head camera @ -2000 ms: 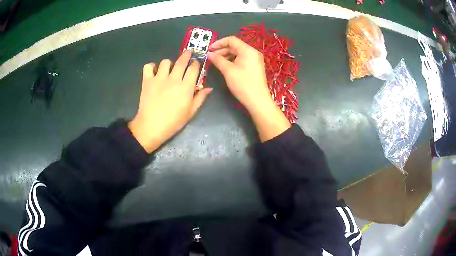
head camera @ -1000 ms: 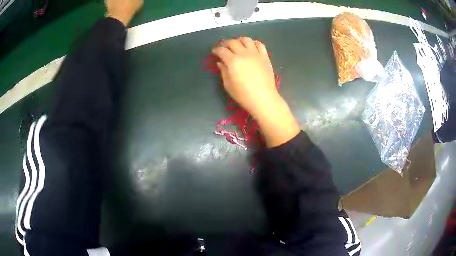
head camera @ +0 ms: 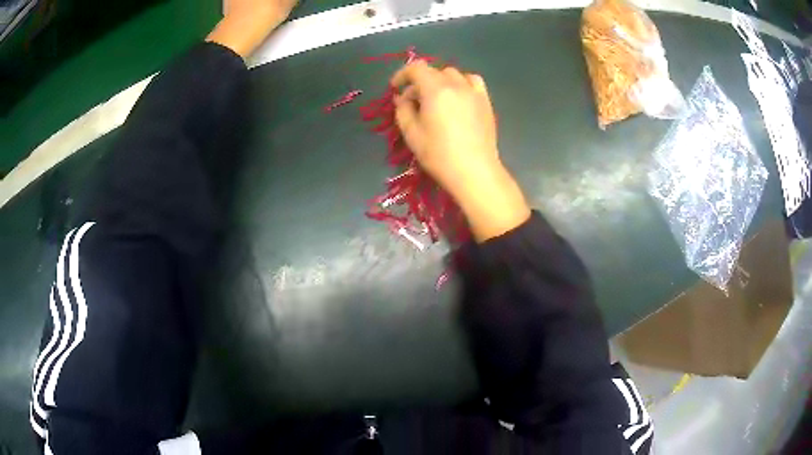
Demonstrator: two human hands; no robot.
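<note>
A loose heap of thin red side strips [head camera: 414, 203] lies on the dark green bench top, some with white or silvery faces. One red strip [head camera: 344, 100] lies apart, left of the heap. My right hand [head camera: 450, 129] is over the upper part of the heap, palm down with fingers curled; what is under the fingertips is hidden. My left hand [head camera: 255, 19] reaches over the pale rail at the top left and is cut off by the picture's top edge; its fingers are partly out of view. No phone housing shows.
A bag of orange parts [head camera: 621, 64] lies at the upper right, with a crinkled clear plastic bag [head camera: 710, 180] below it. White thin pieces [head camera: 777, 133] lie at the far right. A brown cardboard carton [head camera: 726, 324] is below the bench edge. The pale rail [head camera: 325, 37] borders the green belt [head camera: 116, 55].
The phone housing seen under my hands two seconds ago is gone from view. My left hand has moved up-left over the rail. My right hand has moved onto the heap, whose strips have spread.
</note>
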